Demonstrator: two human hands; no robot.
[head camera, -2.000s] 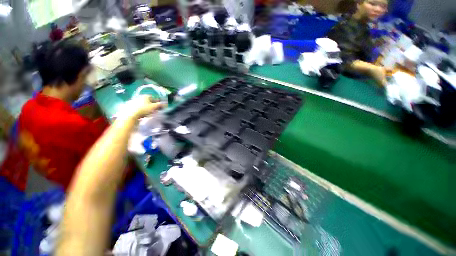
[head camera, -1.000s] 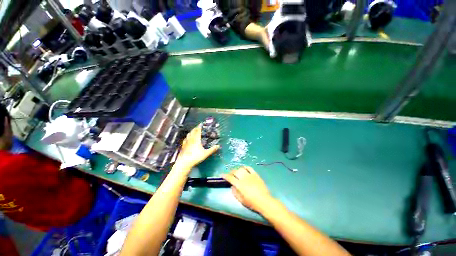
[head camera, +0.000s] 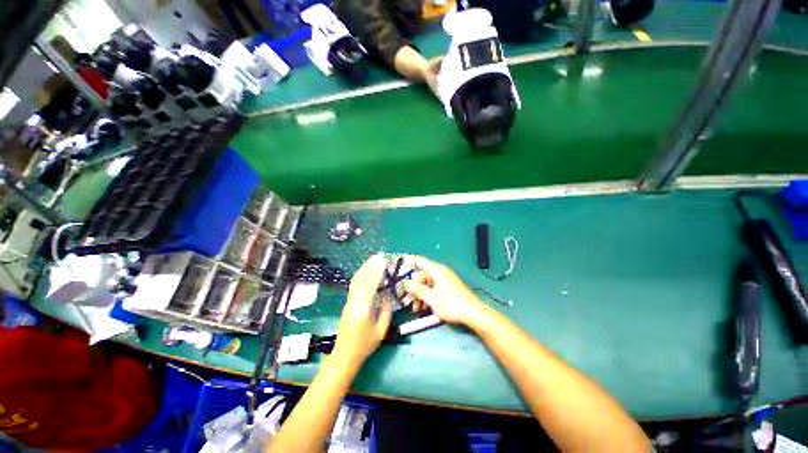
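A small round clear dish with crossed black strips is held between my hands above the green bench, in front of me. My left hand grips its left side. My right hand is at its right side with curled fingers over the dish; whether they pinch something is hidden. The dish's contents are too small to tell. A black bar-like tool with a pale part lies on the bench just below my hands.
Parts drawers and a black moulded tray stand left. A perforated mat lies beside them. A black stick with a cord lies beyond my hands. Black electric screwdrivers are right. Across the line, a person's hand touches a white camera.
My hands have come together around the dish, which was not clearly visible before. The scattered silvery grains no longer show beside my hands. The camera across the line has moved nearer.
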